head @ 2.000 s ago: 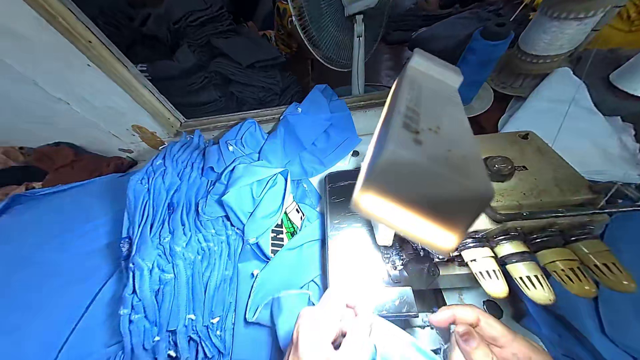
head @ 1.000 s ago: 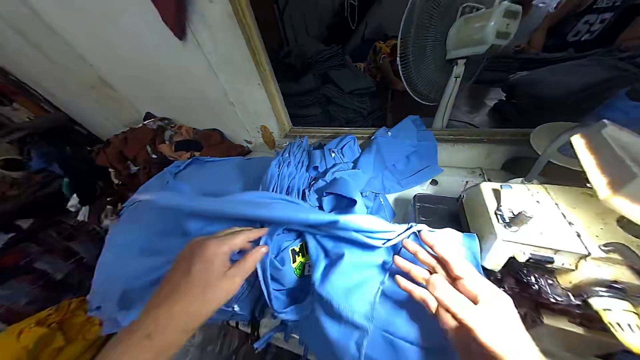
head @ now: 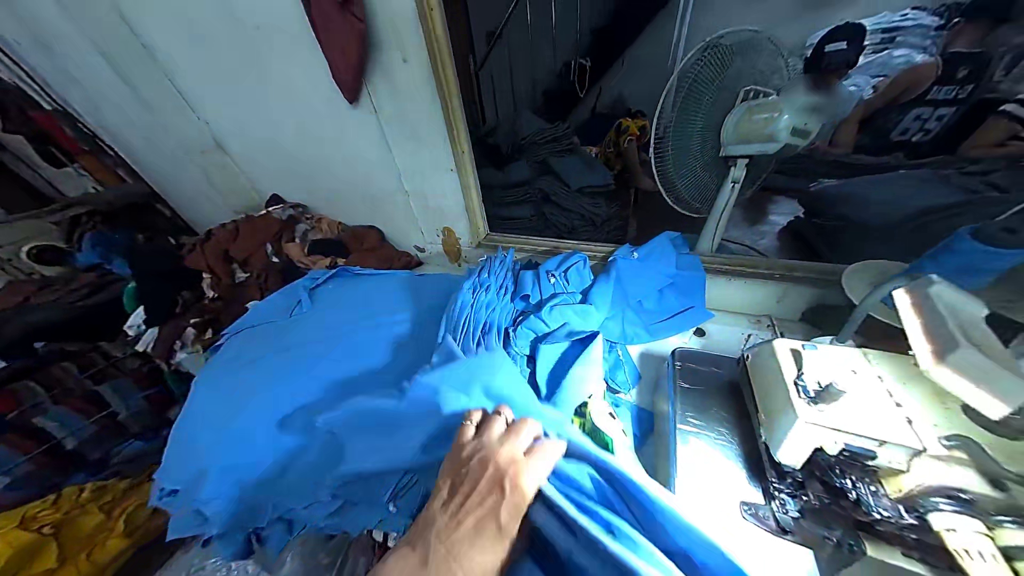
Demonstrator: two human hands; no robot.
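Observation:
My left hand (head: 500,480) reaches in from the bottom centre, its fingers closed over the upper edge of a loose blue fabric piece (head: 616,512), with rings on two fingers. The thumb side is partly hidden. That piece trails down to the bottom right. My right hand is out of view. Under and left of the hand lies a broad stack of blue cut fabric (head: 320,352). Behind it are a gathered blue bundle (head: 480,300) and crumpled blue pieces (head: 648,288), with a green and black print (head: 592,424) partly showing.
An industrial sewing machine (head: 832,400) with a lit lamp head (head: 956,344) stands at right. Beyond the window ledge (head: 768,268) are a fan (head: 720,120) and a person (head: 912,104) among dark fabric. Brown scraps (head: 248,248) and yellow cloth (head: 80,520) lie left.
The view has swung left since the oldest frame. A second ago both hands were spread on the blue fabric; now the right hand is out of view and the left is closed over the fabric's edge.

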